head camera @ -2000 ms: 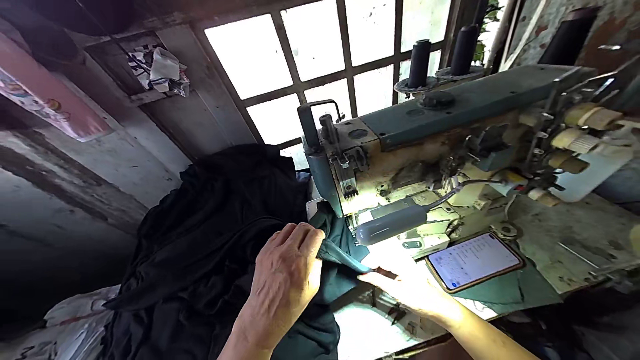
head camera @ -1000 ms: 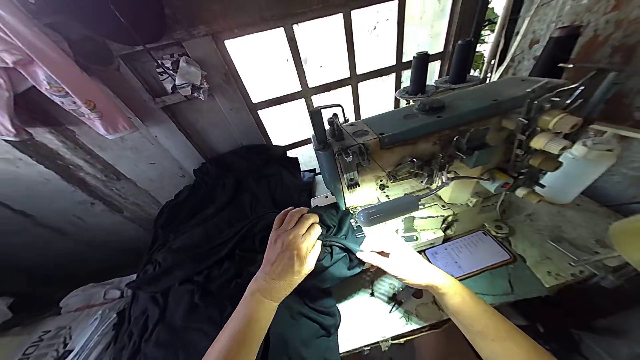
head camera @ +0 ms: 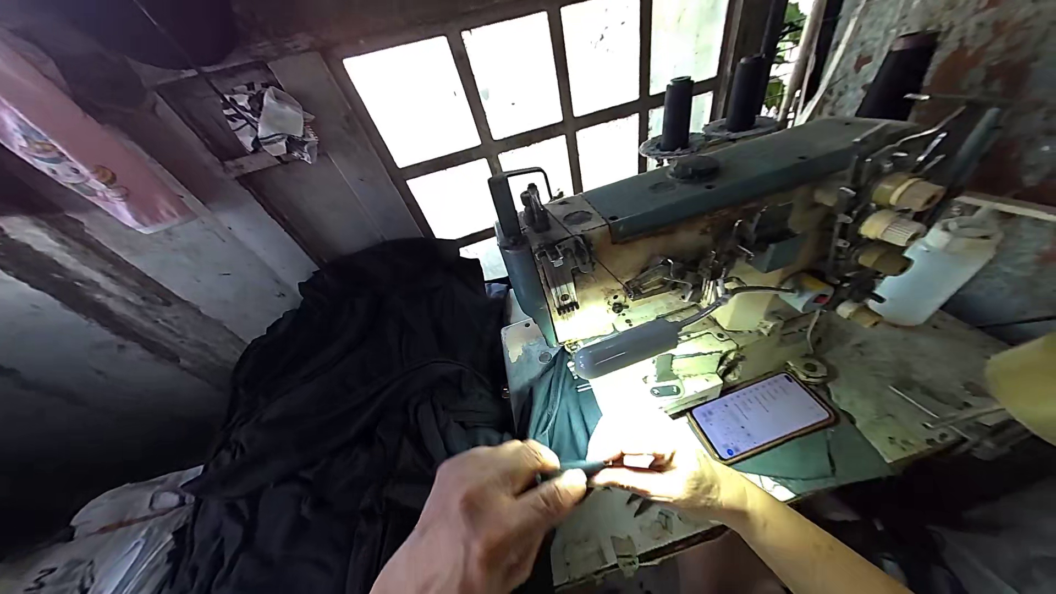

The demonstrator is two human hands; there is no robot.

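My left hand (head camera: 499, 503) pinches the edge of a dark teal fabric (head camera: 561, 404) between thumb and fingers, in front of an industrial sewing machine (head camera: 726, 190). Close on its right, my right hand (head camera: 660, 474) grips the same edge with its fingertips, under bright light. From the hands the fabric runs up to the needle area, which a grey lamp (head camera: 627, 346) partly hides. A large heap of black fabric (head camera: 355, 379) lies to the left of the machine. Right of my right hand, a lit smartphone (head camera: 763, 415) rests on the machine table.
Thread cones (head camera: 678, 115) stand behind the machine. A translucent plastic bottle (head camera: 936, 272) is at its right. White sacks (head camera: 132, 528) lie at lower left, below a hanging pink cloth (head camera: 82, 148). A barred window (head camera: 483, 153) is behind. The table's front edge (head camera: 635, 557) runs below my hands.
Both hands have moved toward me, away from the needle area. The fabric edge now stretches between my fingertips, and more of the teal cloth shows behind them.
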